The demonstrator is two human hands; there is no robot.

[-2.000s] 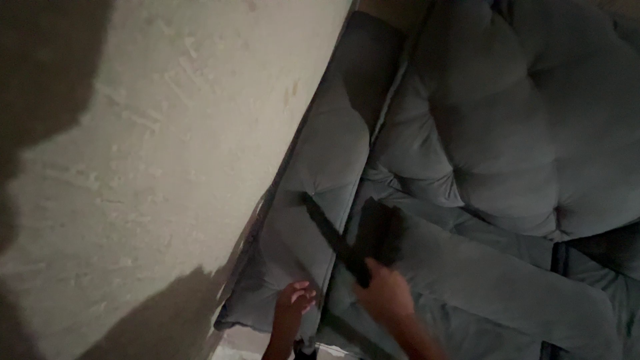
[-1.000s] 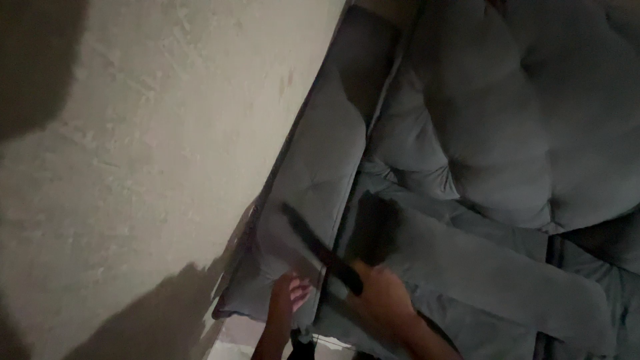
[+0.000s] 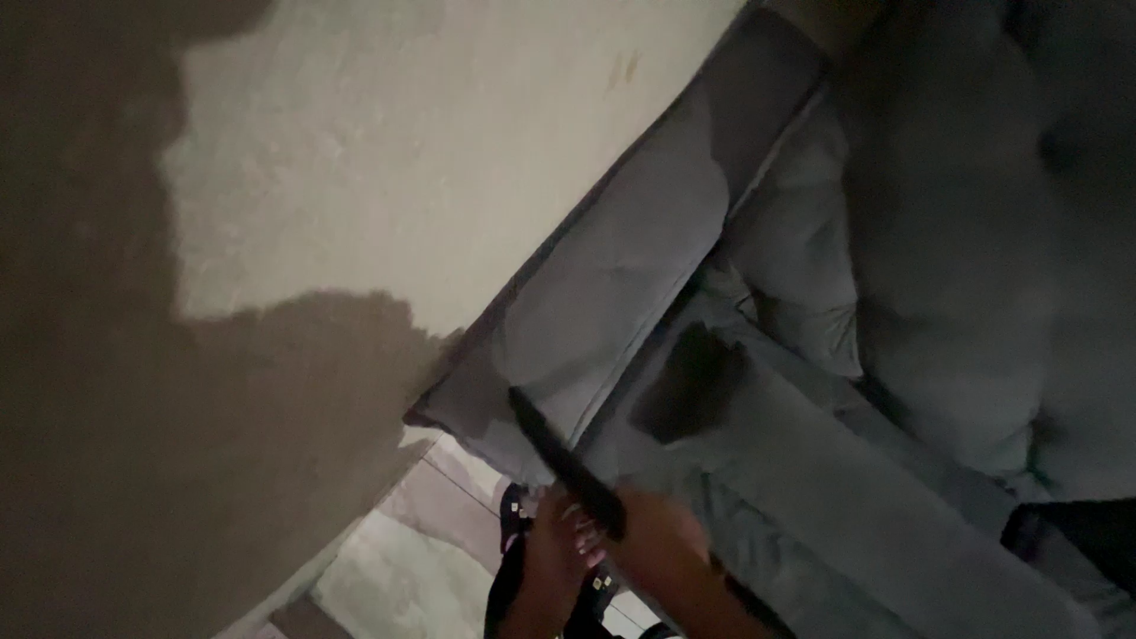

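My right hand (image 3: 661, 537) is closed around the lower end of a long, dark, narrow tool (image 3: 568, 466), whose kind I cannot tell in the dim light. The tool's tip points up and left over the grey upholstered armrest (image 3: 621, 275) of a sofa. Close beside the right hand is my left hand (image 3: 568, 532), its fingers partly hidden behind the tool and blurred; whether it touches the tool is unclear. A dark shadow or patch (image 3: 692, 382) shows on the sofa seat (image 3: 816, 461) to the right of the armrest.
A pale wall (image 3: 382, 177) with large shadows stands along the left side of the armrest. Tufted grey back cushions (image 3: 941, 222) fill the right. Below are floor tiles (image 3: 408, 577) and my feet in dark footwear with small light studs (image 3: 515, 510).
My left hand has come from apart to close beside my right hand, which still holds the dark tool. The view has turned, and more of the floor and my footwear shows.
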